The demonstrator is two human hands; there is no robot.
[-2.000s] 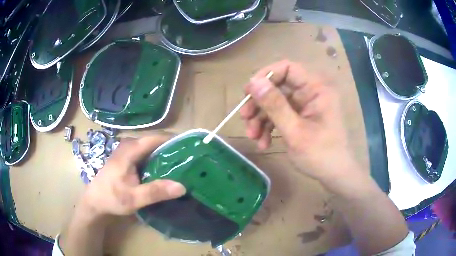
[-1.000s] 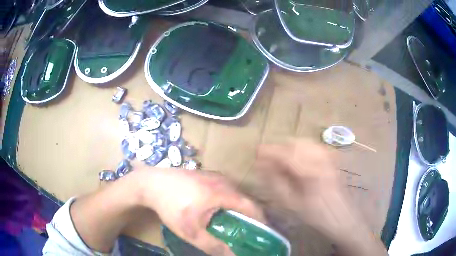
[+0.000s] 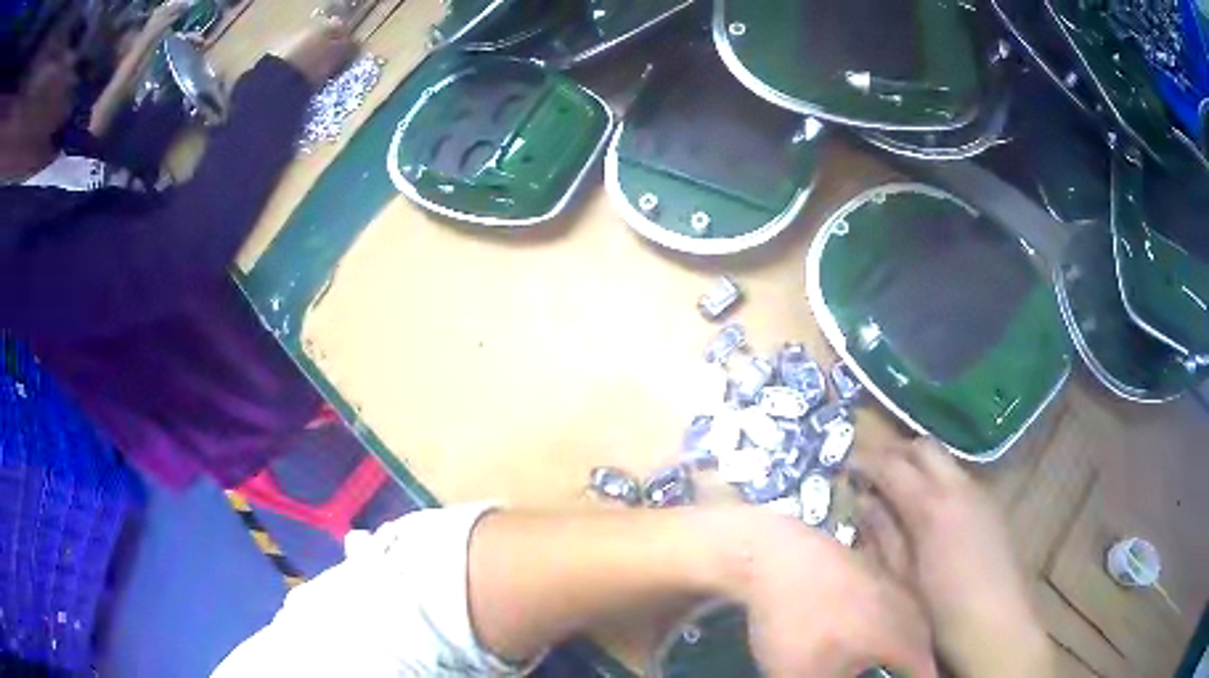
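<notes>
My left hand (image 3: 829, 603) is at the bottom edge, back up, its fingers mostly hidden. It is on a glossy green cover (image 3: 705, 645), which shows only in part under my wrist and is cut off by the picture's edge. My right hand (image 3: 961, 543) is just right of it, blurred, with its fingertips at the lower right side of the pile of silver metal fittings (image 3: 782, 431). Whether its fingers hold a fitting cannot be seen. A small white dish (image 3: 1134, 562) with a thin swab (image 3: 1167, 599) lies at the lower right.
Green covers with silver-white rims (image 3: 941, 318) lie behind the pile, with others at the back. A smaller green cover (image 3: 497, 139) lies at the far left of the brown cardboard (image 3: 464, 331). Another person's dark sleeve (image 3: 252, 146) and a red stool (image 3: 318, 490) are at left.
The view has swung left. The swab has left my right hand and lies at the dish. My right hand has moved to the fittings. The held cover is now mostly out of view.
</notes>
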